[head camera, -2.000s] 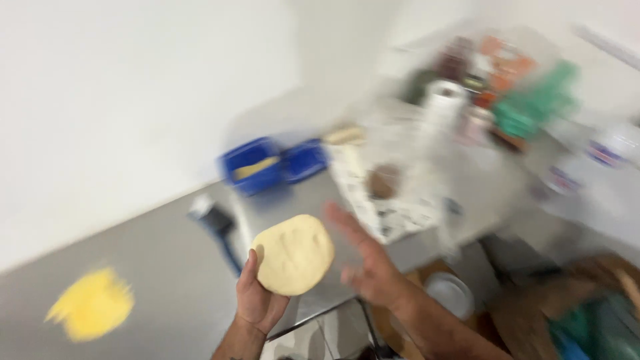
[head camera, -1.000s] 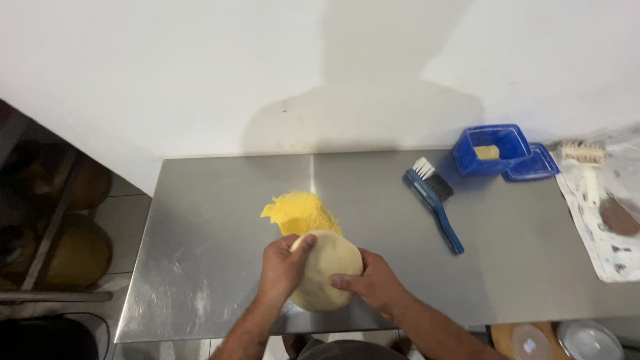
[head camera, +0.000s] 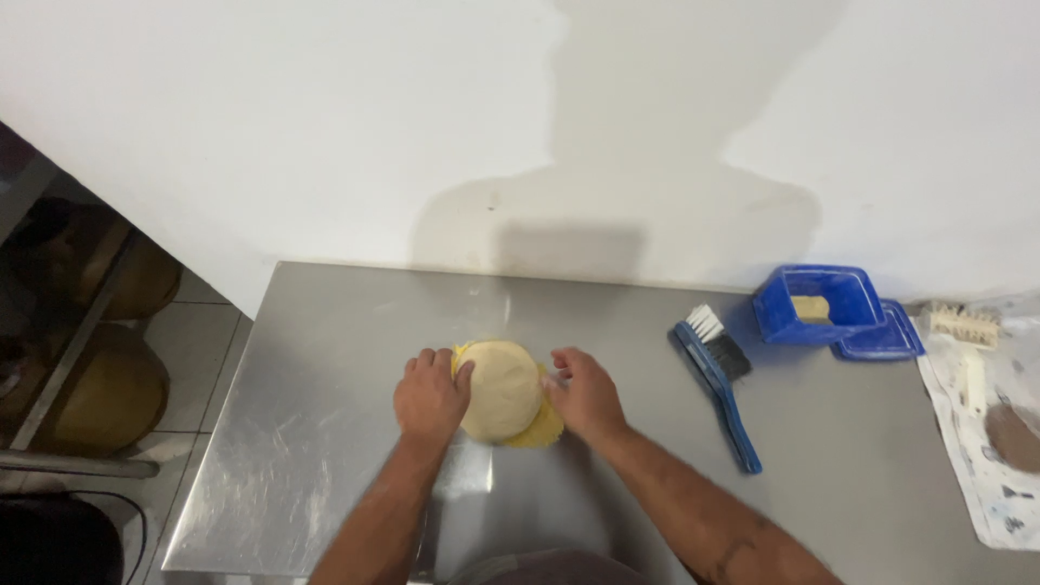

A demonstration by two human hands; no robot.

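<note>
A flat round of pale dough (head camera: 502,392) lies over yellow flour or meal (head camera: 543,426) on a stainless steel table (head camera: 325,390). The yellow shows past the dough at its lower right and upper left. My left hand (head camera: 431,394) rests at the dough's left edge, with the thumb on its surface. At the right edge is my right hand (head camera: 583,394), fingers curled and apart, near or touching the rim; which of the two cannot be told.
A blue-handled brush (head camera: 721,398) with white and black bristles lies to the right. Behind it stands a blue plastic container (head camera: 812,313) beside its blue lid (head camera: 881,335). A docker roller (head camera: 967,325) sits on a white sheet (head camera: 959,455) at the far right. The wall borders the table's back.
The dough round, held up in my left hand and then in both hands, is now down on the yellow flour or meal. My right hand has let go of its grip. The view has swung left.
</note>
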